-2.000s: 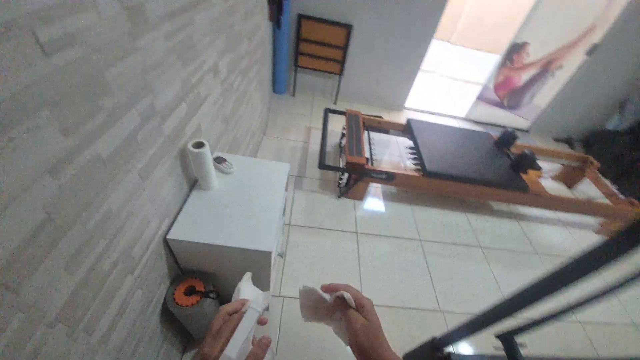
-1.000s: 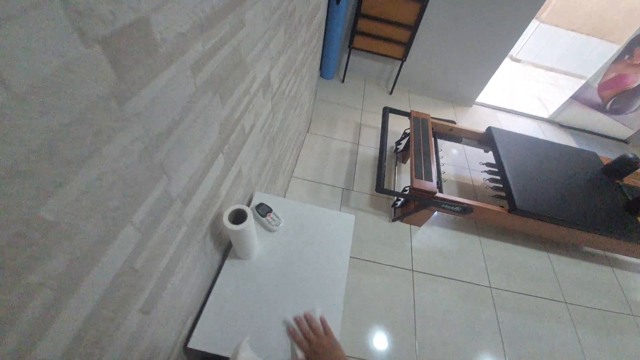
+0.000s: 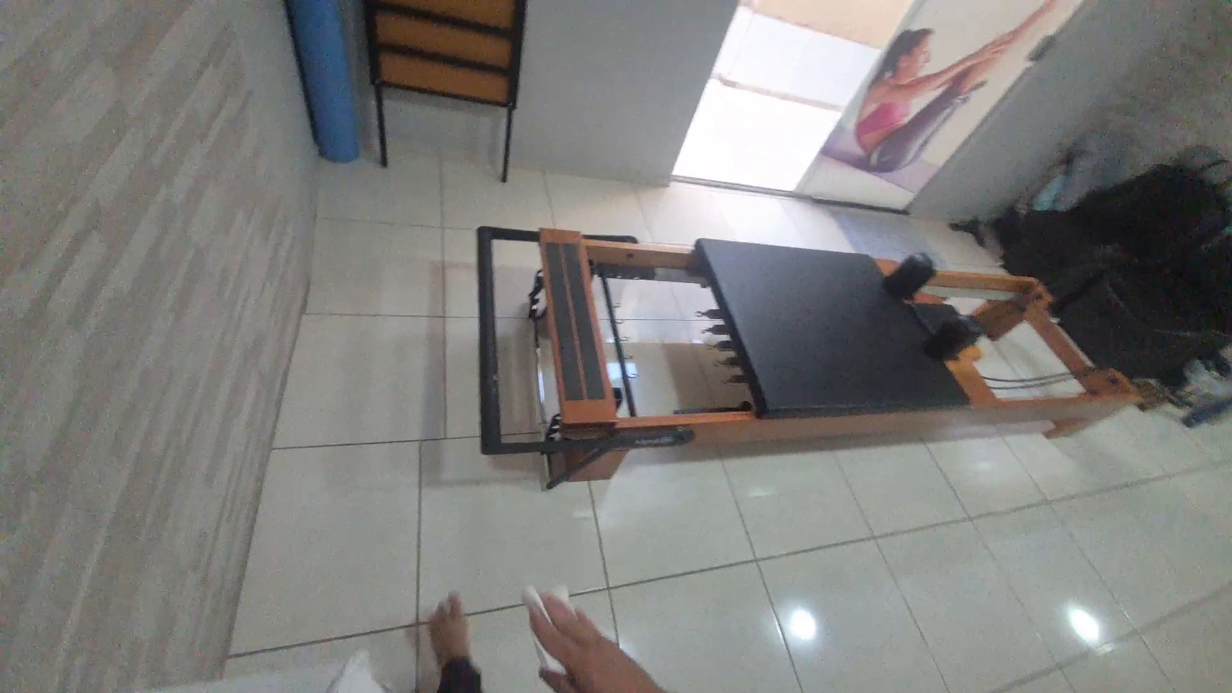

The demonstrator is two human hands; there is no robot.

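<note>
My right hand (image 3: 587,650) is at the bottom centre, blurred, with a crumpled white tissue or paper towel (image 3: 549,616) between its fingers. My left hand cannot be seen. At the bottom edge, left of my right hand, a bit of white material (image 3: 356,676) shows; what it belongs to cannot be told. Between the two, a bare foot (image 3: 449,626) below a dark trouser cuff stands on the tiles. Farther ahead is a wooden Pilates reformer (image 3: 587,327) with a black padded carriage (image 3: 833,332), shoulder rests, springs and a black foot bar (image 3: 489,337).
A textured stone-look wall (image 3: 115,337) runs along the left. A blue foam roll (image 3: 325,82) and a black-framed rack with orange-brown panels (image 3: 443,48) stand at the far wall. Behind the reformer are a bright doorway (image 3: 760,96) and a poster panel; dark bags or cloth (image 3: 1136,269) lie at right.
The white cabinet with the paper roll and phone has left view as the view swung toward the reformer. My right hand, earlier flat on the cabinet top, is now over the floor. My left hand has left view.
</note>
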